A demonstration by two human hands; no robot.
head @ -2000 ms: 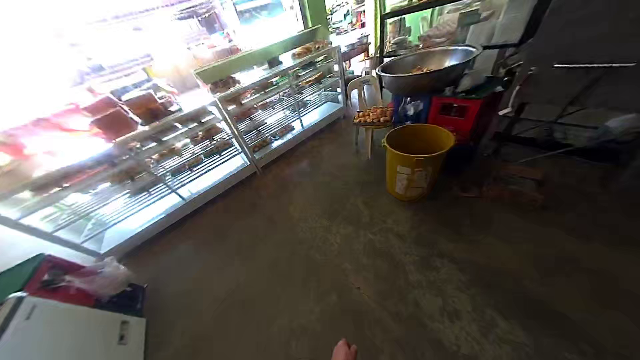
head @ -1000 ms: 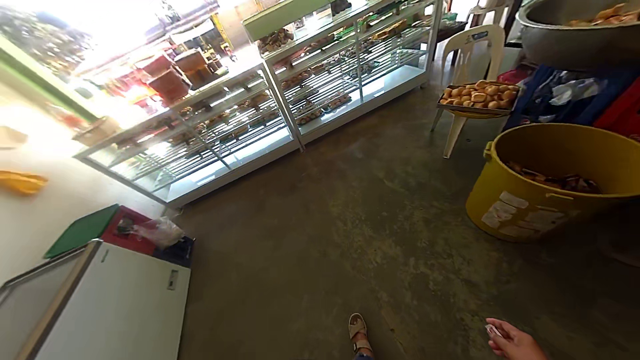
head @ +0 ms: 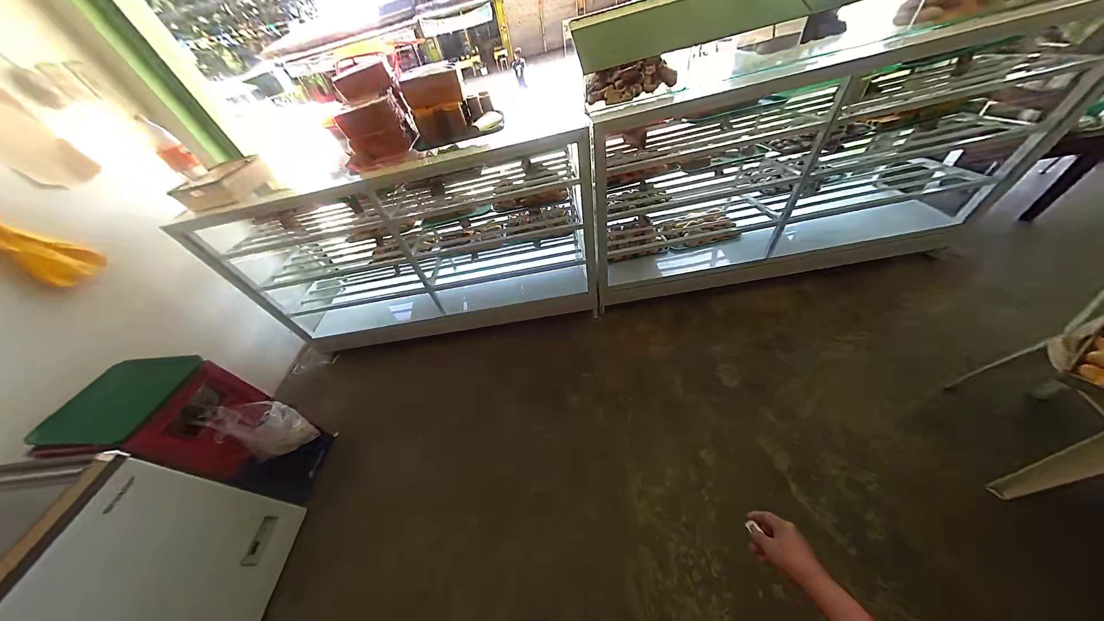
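My right hand (head: 779,542) hangs over the concrete floor at the lower right, its fingers closed around a small white object (head: 754,527) whose kind I cannot tell. My left hand is out of view. Across the floor stand glass display cases, one at the left (head: 457,317) and one at the right (head: 776,260), with baked goods on their slatted shelves. Cardboard-brown boxes (head: 373,129) are stacked on top of the left case.
At the lower left is a white chest freezer (head: 172,539), beside a red crate with a green lid (head: 129,405) and a plastic bag (head: 276,429). A chair (head: 1048,466) with bread rolls (head: 1094,362) stands at the right edge. Yellow cloth (head: 52,257) hangs on the wall.
The view has swung left, toward the display cases and freezer; the yellow bucket and metal basin have left it. More of my right hand and forearm shows, with the small white object still held.
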